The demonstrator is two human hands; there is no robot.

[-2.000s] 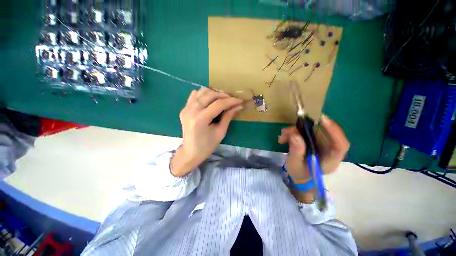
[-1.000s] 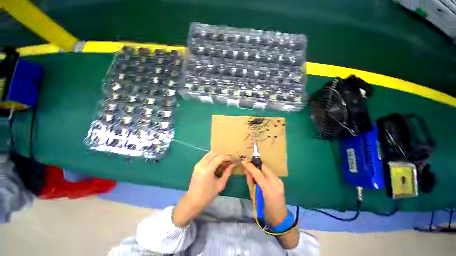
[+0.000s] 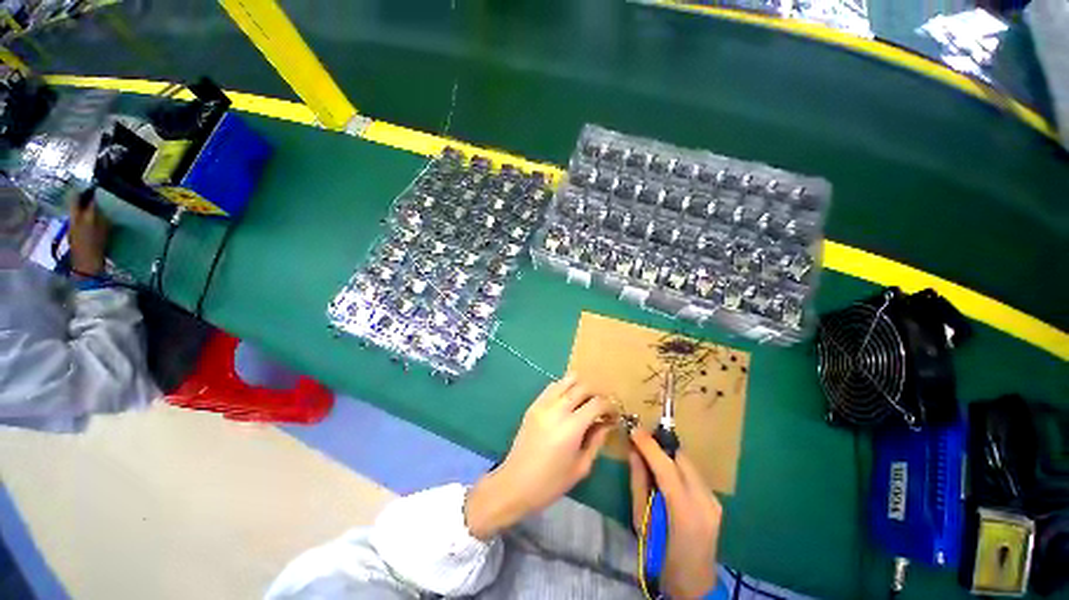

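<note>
The tan work board [image 3: 710, 451] lies on the green mat. Dark leaded components [image 3: 680, 347] are piled and scattered on its upper part. My left hand [image 3: 559, 440] pinches the solder wire [image 3: 524, 358] near the board's left edge. My right hand [image 3: 682, 506] holds the soldering iron [image 3: 659, 527], its metal tip pointing up over the board. A small circuit module [image 3: 630, 422] shows between the fingertips of both hands; which fingers grip it is hard to tell.
The left blister tray [image 3: 440, 264] and stacked right tray [image 3: 692, 229] lie behind the board. At right are a fume fan [image 3: 865, 360], blue soldering station [image 3: 919, 492] and sponge tray [image 3: 1001, 552]. At left are another blue station [image 3: 229, 162] and a person's sleeve [image 3: 59, 340].
The view has swung up and left, showing more of the bench. My right hand has come in beside my left, and the module has left its spot on the board.
</note>
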